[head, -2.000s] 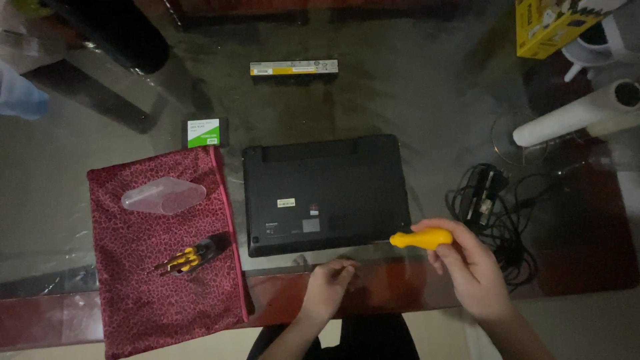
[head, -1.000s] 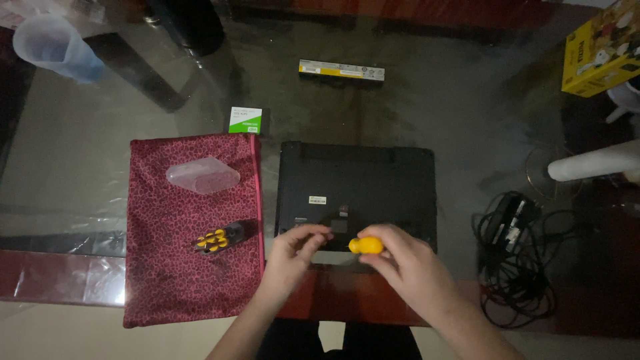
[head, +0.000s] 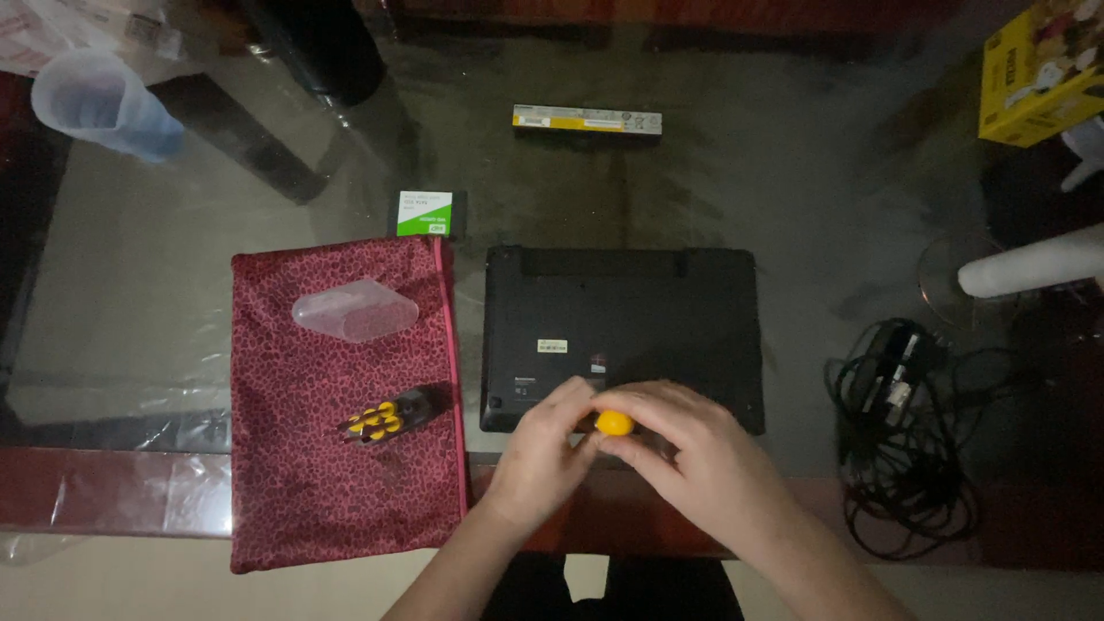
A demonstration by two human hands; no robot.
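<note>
A black laptop (head: 621,319) lies underside up on the glass-topped table. Over its near edge, my right hand (head: 690,440) grips a yellow screwdriver handle (head: 614,423), seen end-on; its shaft is hidden. My left hand (head: 548,448) is close against it at the handle's left, fingers bent, and whether it holds anything is hidden. Left of the laptop, a patterned red fabric pouch (head: 345,509) carries a clear plastic cover (head: 355,310) and a black holder with yellow-handled screwdrivers (head: 388,418). A green and white SSD (head: 425,213) lies just beyond the pouch. Farther back is a laptop battery (head: 588,120).
A black power adapter with coiled cable (head: 897,431) lies at the right, near a white roll (head: 1035,263). A yellow box (head: 1044,78) stands back right. At back left are a translucent blue cup (head: 103,103) and a dark cylindrical object (head: 323,47).
Both hands have come together at the laptop's near edge; two seconds ago they were apart. The yellow handle has turned from lying sideways to pointing up at the view.
</note>
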